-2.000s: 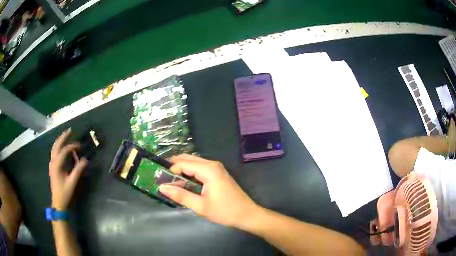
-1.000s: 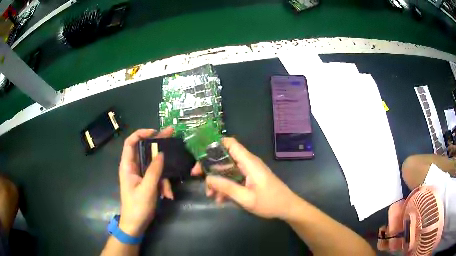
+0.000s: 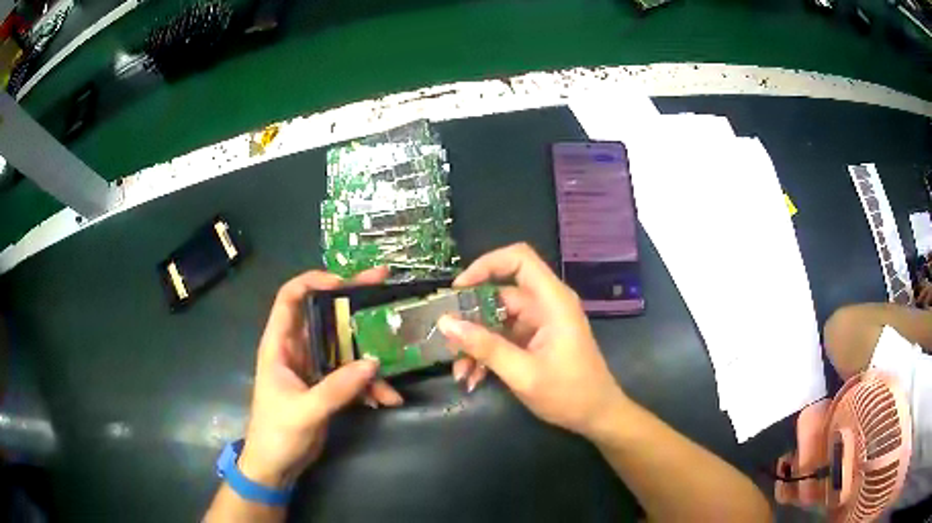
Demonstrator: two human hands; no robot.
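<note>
A black front housing [image 3: 325,329] is held in front of me by my left hand [image 3: 307,358], with a pale yellow strip showing at its left end. A green circuit board [image 3: 419,329] with a grey metal area lies over the housing, slightly tilted to it. My right hand [image 3: 531,337] grips the board's right end, thumb on top. My left thumb touches the board's lower left corner. Whether the board is seated is hidden. A stack of boards [image 3: 386,204] lies just beyond my hands.
Another black housing [image 3: 201,263] with pale strips lies at left. A smartphone [image 3: 597,225] and white paper sheets [image 3: 720,255] lie at right. A pink fan [image 3: 864,449] and a person's arm [image 3: 869,335] are at lower right. The green conveyor [image 3: 409,51] runs beyond the white edge [image 3: 491,87].
Two seconds ago my left hand was at the other housing on the left. One second ago the board was held beside the housing; now it lies over it.
</note>
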